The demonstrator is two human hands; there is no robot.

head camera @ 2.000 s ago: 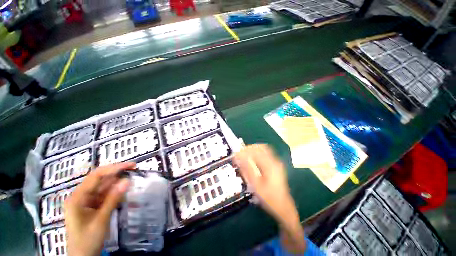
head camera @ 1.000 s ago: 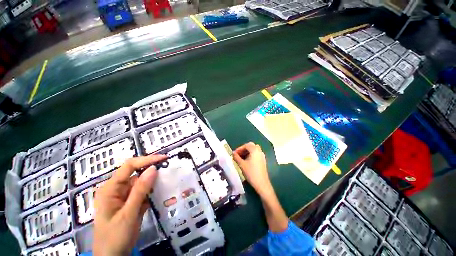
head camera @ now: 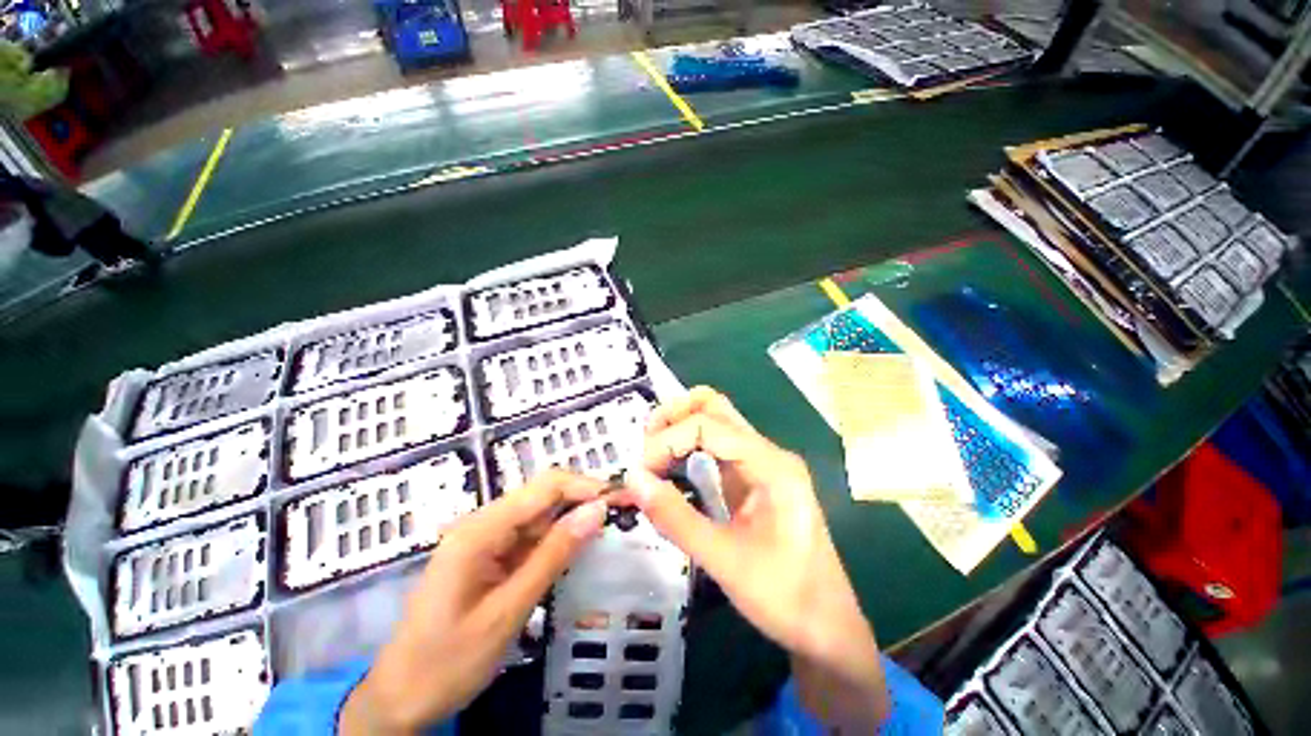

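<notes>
A silver-grey slotted frame (head camera: 620, 633) with a black rim hangs below my hands, over the near edge of the blister tray (head camera: 338, 604). My left hand (head camera: 482, 587) pinches its top end from the left. My right hand (head camera: 755, 529) has its thumb and fingertips at the same top end, beside the left fingertips. Whether a small piece is between the right fingertips cannot be told. The tray holds slotted frames in its compartments; one compartment left of the held frame is empty. My hands cover part of the tray's right column.
Right of the tray lie a cream sheet (head camera: 894, 431) on a blue patterned sheet (head camera: 995, 463), and dark blue film (head camera: 1028, 367). Stacked trays (head camera: 1150, 216) stand far right. More trays (head camera: 1093, 647) and a red stool (head camera: 1215, 539) are lower right. A green conveyor (head camera: 805, 187) runs behind.
My right hand has moved from the tray's right edge to the top end of the held frame. The frame, blurred and tilted before, now hangs nearly straight down. The camera view has shifted.
</notes>
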